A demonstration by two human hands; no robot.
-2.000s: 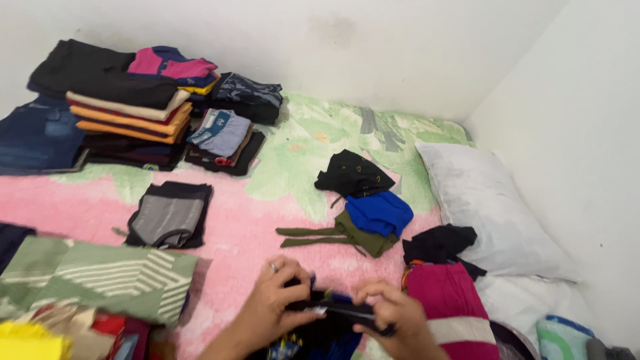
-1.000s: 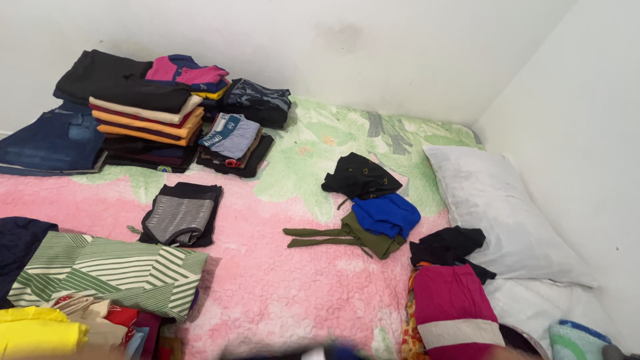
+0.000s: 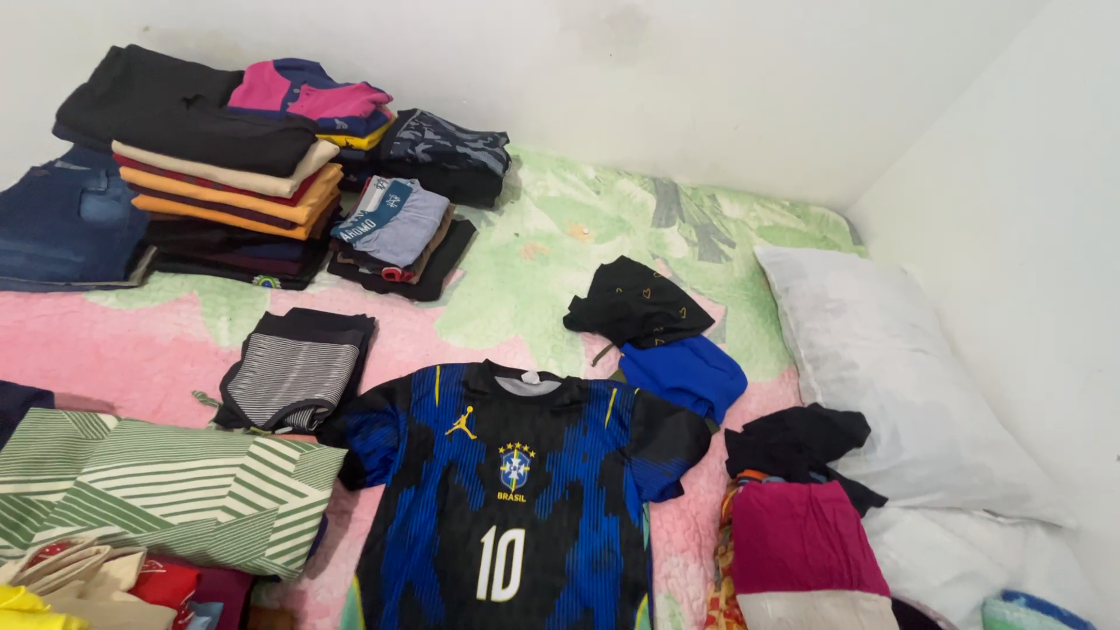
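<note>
A black and blue football jersey (image 3: 516, 490) lies spread out, front side up, on the pink and green bedspread (image 3: 560, 219). Its collar points toward the wall and its lower part runs past the bottom edge of the view. The right sleeve in view overlaps or borders a blue garment (image 3: 684, 372), beside a black garment with small hearts (image 3: 647, 302). Near the left sleeve is a folded grey and black garment (image 3: 297, 367). Neither of my hands shows in the head view, so what they hold or touch is hidden.
Folded clothes (image 3: 227, 184) stand in stacks at the back left, beside folded jeans (image 3: 74, 219). A green striped cloth (image 3: 175, 490) lies at the left. Magenta and white fabric (image 3: 805, 542) and a white pillow (image 3: 892, 385) are at the right. White walls border the bed.
Two seconds ago both hands held dark fabric near the bottom; now they are out of view. The jersey, barely visible at the bottom edge one second ago, now lies spread on the bed.
</note>
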